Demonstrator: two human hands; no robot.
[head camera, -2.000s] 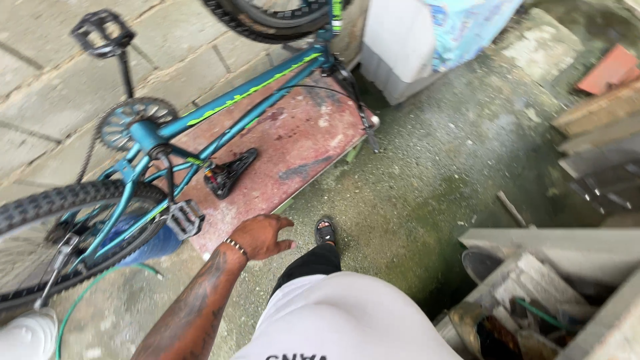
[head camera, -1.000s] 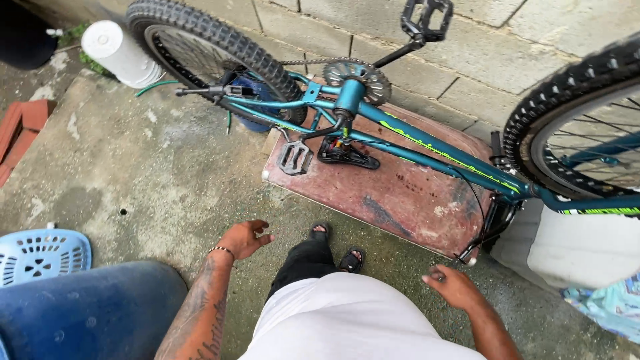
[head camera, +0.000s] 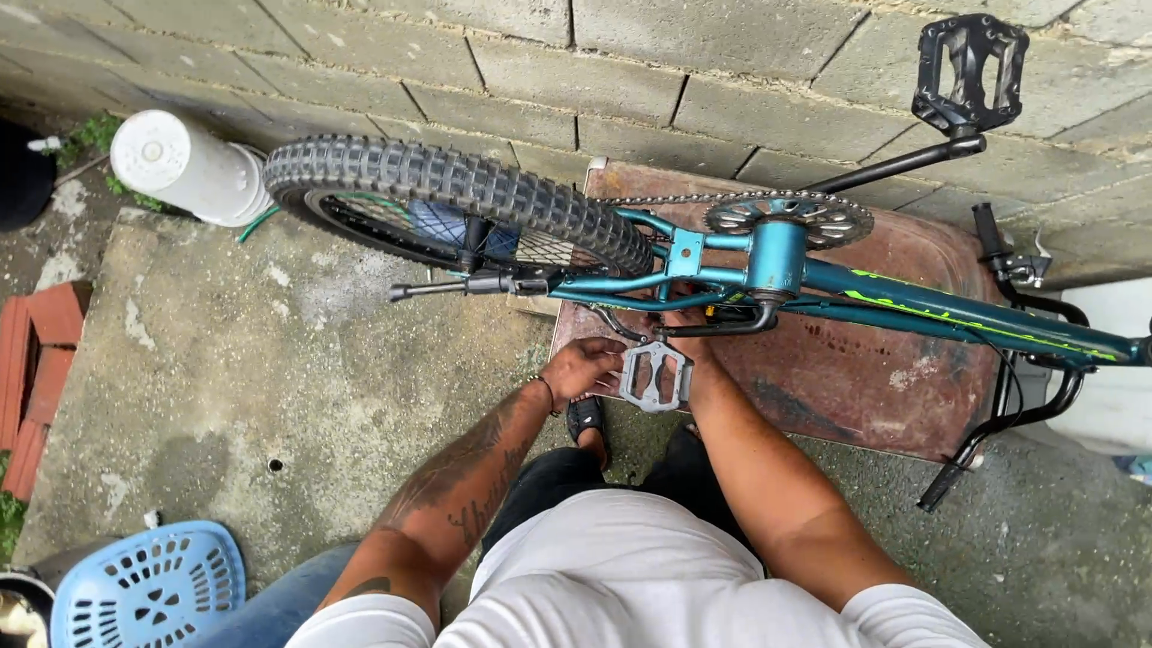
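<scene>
A teal bicycle frame (head camera: 777, 261) stands upside down on a worn reddish board (head camera: 846, 360), its rear wheel's knobby tire (head camera: 450, 184) at the left. My left hand (head camera: 587, 367) is at the near side of the bike, left of the grey pedal (head camera: 655, 376), its fingertips near a curved brake arm (head camera: 616, 322); whether it grips anything is unclear. My right hand (head camera: 688, 335) reaches in behind the crank arm (head camera: 720, 330), below the frame tubes, its fingers mostly hidden. The chainring (head camera: 792, 219) and black pedal (head camera: 970, 74) are on the wall side; the handlebar (head camera: 976, 441) is at the right.
A concrete block wall (head camera: 621, 81) runs behind the bike. White buckets (head camera: 193, 166) stand at the upper left. Reddish bricks (head camera: 45, 360) lie at the left edge. A light blue perforated plastic seat or basket (head camera: 148, 585) and a blue barrel (head camera: 288, 603) are at the lower left.
Both hands have moved from in front of my body forward to the bike, beside the grey pedal. The view has shifted, bringing the bike's rear half closer to the middle.
</scene>
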